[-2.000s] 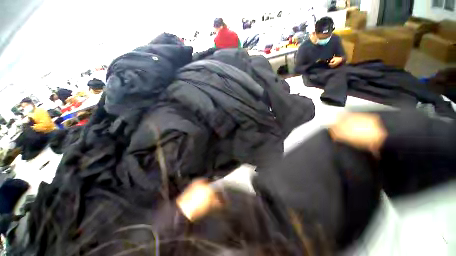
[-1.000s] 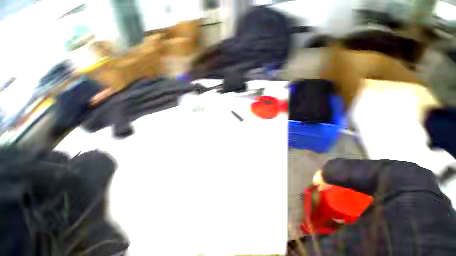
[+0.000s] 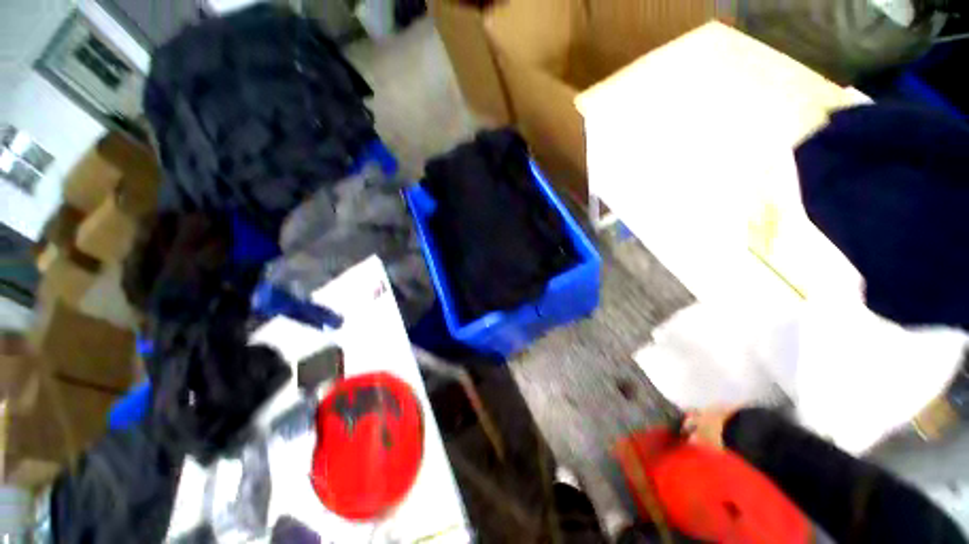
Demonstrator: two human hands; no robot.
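My right hand, at the end of a black sleeve at the lower right, is at the edge of a red plastic stool and grips it; the fingers are blurred. The stool is cut off by the bottom edge of the picture. My left hand is not in view. A round red tray with small black fittings on it lies on the white table. Clear bags and a small dark rectangle, perhaps a smartphone, lie beside the tray.
A blue crate full of black garment pieces stands on the floor beyond the table. Grey garments and a large black heap are left of it. Cartons stand behind. White sheets and dark cloth are at the right.
The view has swung right and down, from the garment pile and table towards the crate and floor. My right hand has gone from black cloth to the red stool. My left hand has left the view.
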